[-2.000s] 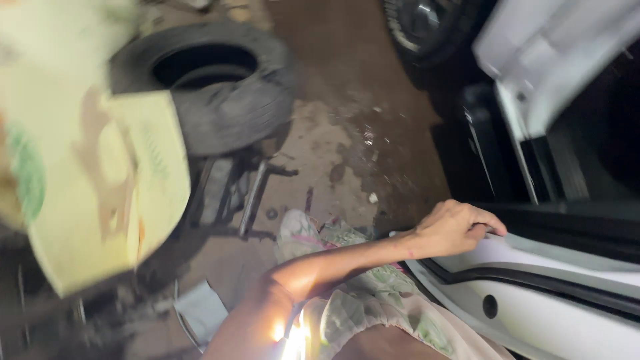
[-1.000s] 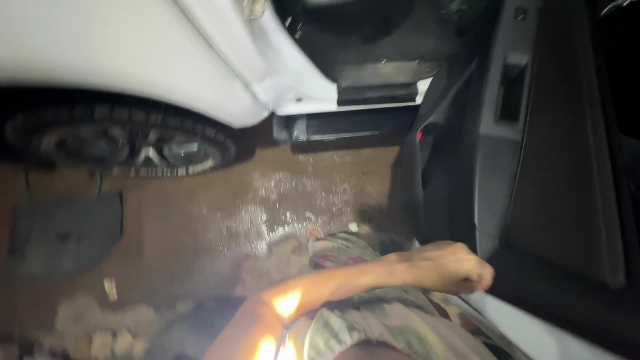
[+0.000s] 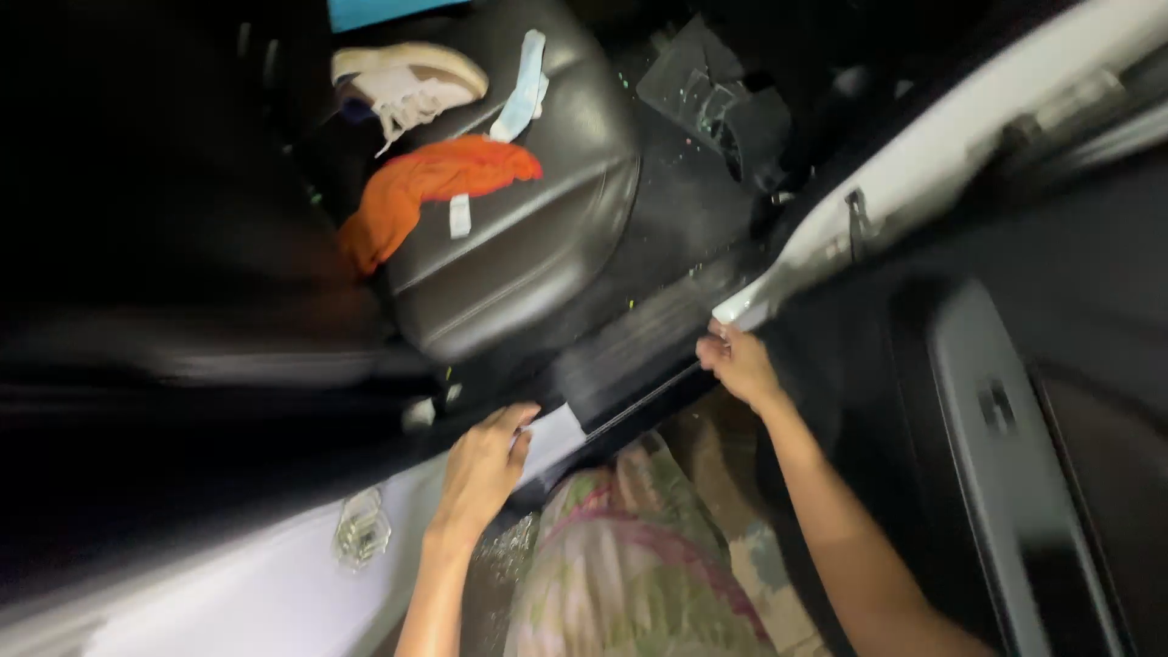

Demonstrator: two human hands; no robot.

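Observation:
My left hand [image 3: 484, 470] is at the white door sill [image 3: 555, 438] of a car, its fingers bent over the edge; nothing is seen held in it. At the other end of the sill, my right hand [image 3: 737, 360] is beside the white body edge [image 3: 741, 306] with its fingers curled; blur hides whether it grips anything. Beyond the hands is a dark leather car seat [image 3: 547, 265]. On it lie an orange cloth [image 3: 424, 187] with a white tag, a light blue sock-like item [image 3: 522, 91] and a sneaker [image 3: 411, 80] with pale laces.
The open car door [image 3: 985, 411] stands on the right. A metal door striker [image 3: 362, 529] juts from the white body at lower left. A dark object [image 3: 721, 100], possibly footwear, lies in the footwell beside the seat. My patterned clothing fills the bottom middle.
The view has swung from the floor, a loose tire and a wheel to the car's interior. My left hand is now in view at the sill. Earlier one hand was at the door's edge.

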